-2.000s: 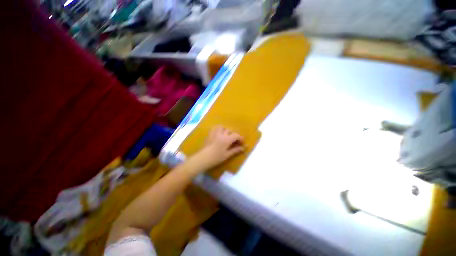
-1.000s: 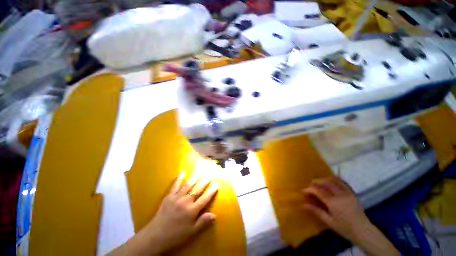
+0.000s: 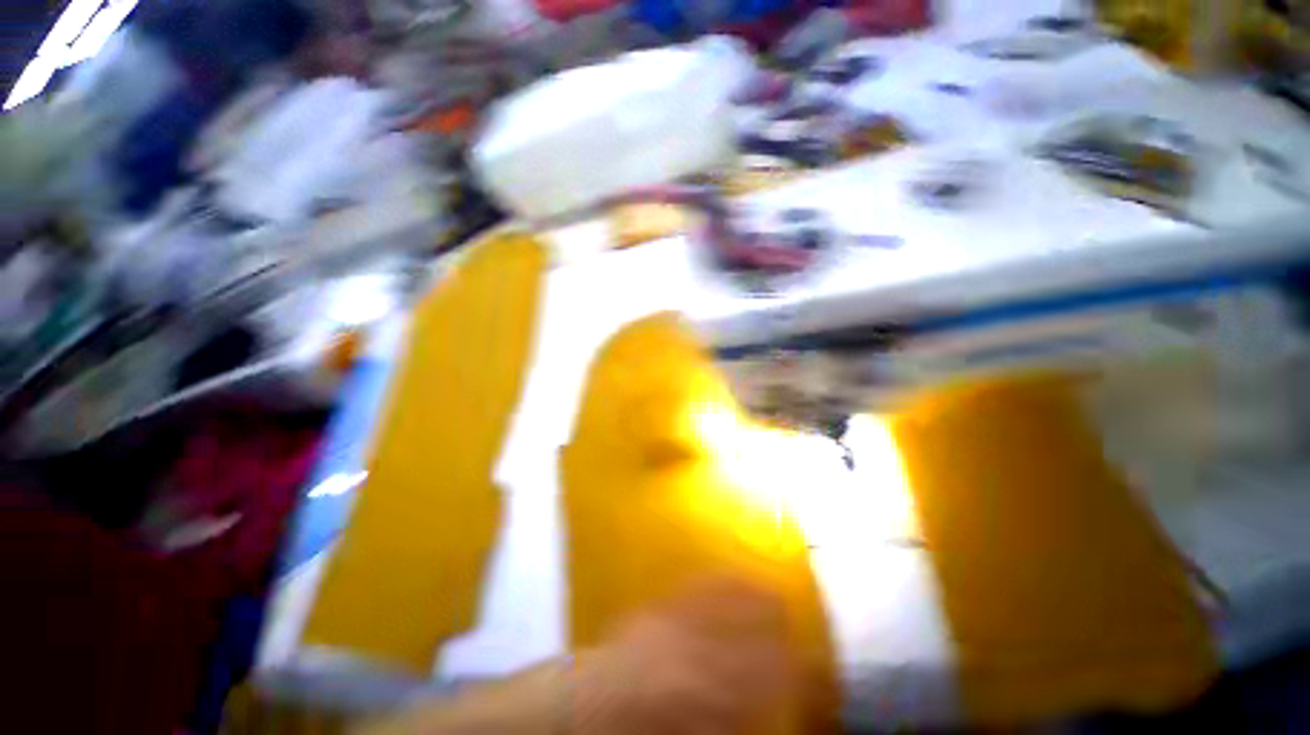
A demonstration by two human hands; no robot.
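The frame is strongly blurred. A mustard-yellow cut panel lies just left of the needle area, its right side lit bright by the machine lamp. My left hand is a blur over its lower part; the fingers and any grip cannot be made out. A second yellow panel lies further left, with a notch on its right edge. More yellow cloth lies right of the needle. The white machine head stands behind the work. My right hand is not in view.
A pink rag is on the machine head. A white puffy bundle lies behind the machine. The table's blue-and-white edging runs at the left. Dark red cloth hangs at the lower left.
The view has turned left, so the table and machine sit further right in the picture. My left hand is lower on the middle panel. My right hand has gone out of view.
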